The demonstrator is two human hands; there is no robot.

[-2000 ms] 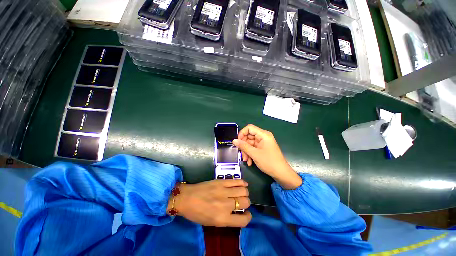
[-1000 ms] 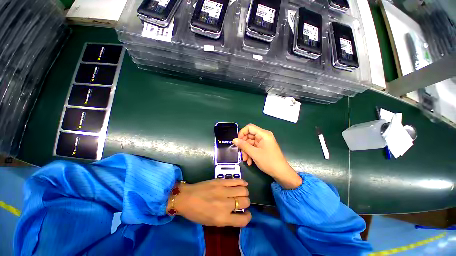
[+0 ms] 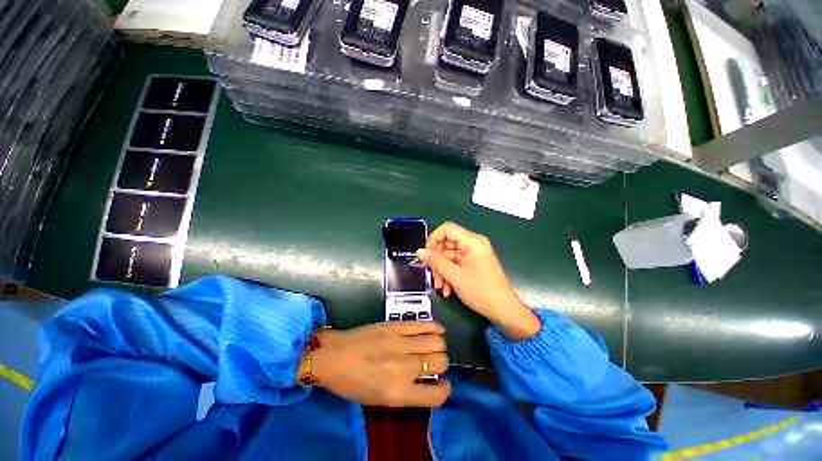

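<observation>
A keypad phone [image 3: 407, 270] lies upright in front of me on the green bench, with a dark screen above and a pale keypad below. My left hand [image 3: 383, 363] lies over the lower keypad part and holds the phone down. My right hand [image 3: 464, 268] is at the screen's right edge, thumb and forefinger pinched together over the screen with a tiny whitish piece at the tips, too small to tell what it is. A film sheet [image 3: 192, 200] with several black screen films lies at the left.
Stacked clear blister trays [image 3: 360, 108] with black phones stand at the back. Grey-looking trays [image 3: 45, 117] are stacked at far left. A white card [image 3: 506, 193], a white stick [image 3: 579, 261] and a white container [image 3: 649, 243] with crumpled white paper [image 3: 715, 245] lie at the right.
Both hands hold nearly the same pose on the phone. The whole view has shifted very slightly.
</observation>
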